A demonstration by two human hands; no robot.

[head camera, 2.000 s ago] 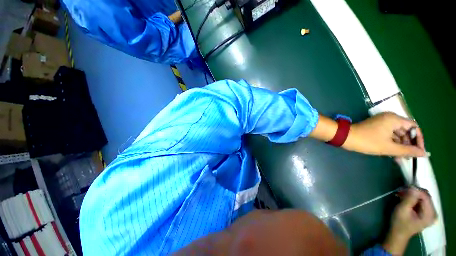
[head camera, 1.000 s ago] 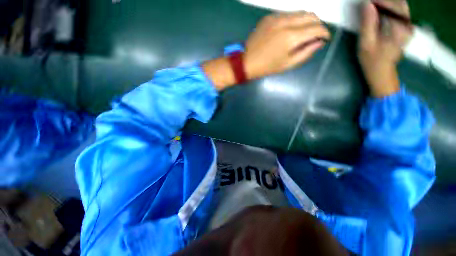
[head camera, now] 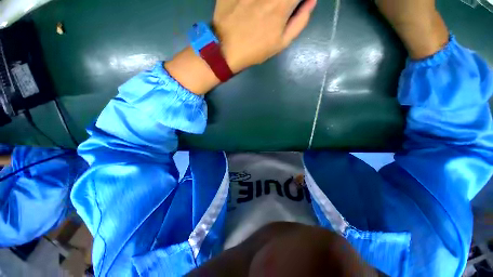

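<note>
My left hand (head camera: 257, 30) is at the top middle, over the dark green mat (head camera: 259, 116). It wears a dark red wrist band (head camera: 217, 61) with a blue block. Its upper part is cut off by the top edge. A small dark patch shows beside the thumb; I cannot tell if it is a held part or shadow. My right hand (head camera: 413, 19) is at the top right, its fingers outside the picture, so what it holds is hidden.
A black box (head camera: 24, 73) with a pale label and dark cords stands at the left. A small tan piece (head camera: 60, 27) lies near it. A neighbouring person's blue sleeve (head camera: 38, 195) is at lower left. A thin pale seam (head camera: 322, 86) crosses the mat.
The view has swung from the left side to straight down at the bench. Both hands now sit at the top edge, and the right hand's fingers have left the picture.
</note>
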